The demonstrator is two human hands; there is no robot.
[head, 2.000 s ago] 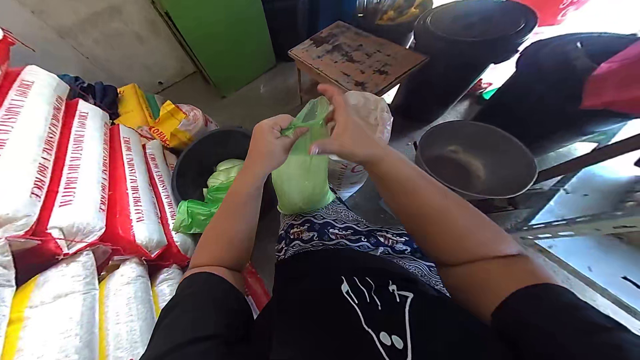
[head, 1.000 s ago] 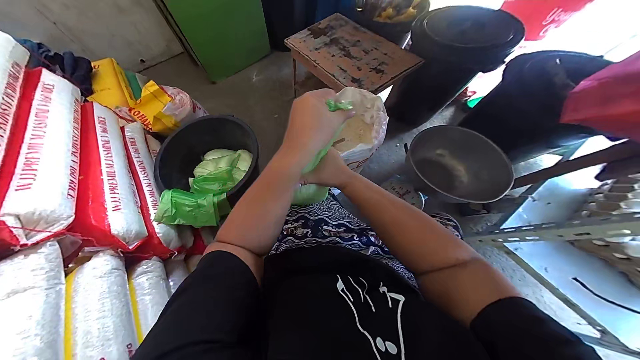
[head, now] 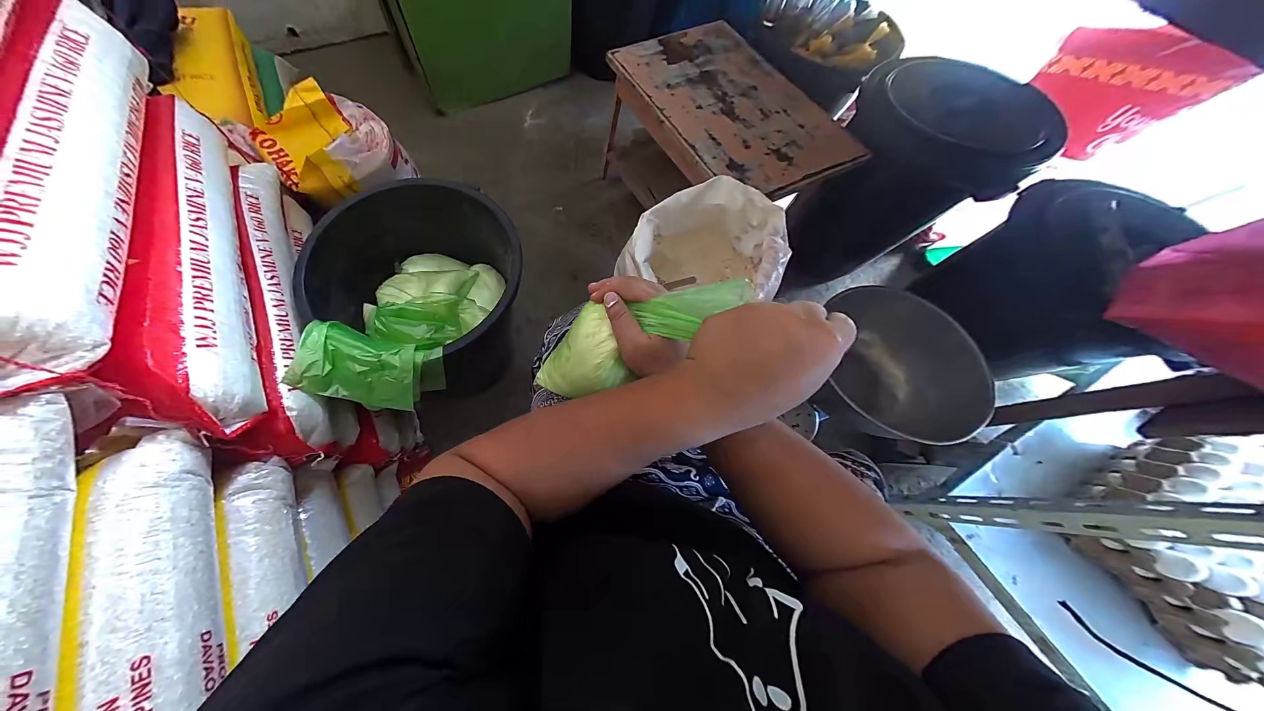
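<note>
A green plastic bag with pale contents [head: 585, 357] lies tilted over my lap, its bulging end to the left. My right hand [head: 642, 326] grips its neck beside the filled part. My left hand [head: 770, 346], with that forearm crossed over the right one, is closed on the stretched top of the bag. Just beyond my hands stands an open white sack [head: 706, 232] with pale powdery contents. To the left, a black tub [head: 410, 202] holds several filled green bags [head: 434, 281], and loose green plastic bags [head: 360, 365] hang over its rim.
Stacked rice sacks [head: 188, 267] line the left side. A worn wooden table [head: 736, 99] stands ahead, with lidded black bins [head: 963, 118] to its right. A metal pan [head: 908, 365] is right of my hands. Egg trays [head: 1185, 573] sit on a rack at far right.
The green bag was held upright two seconds ago and now lies tilted to the left. My left hand has crossed over to the right, pulling the bag's top out sideways.
</note>
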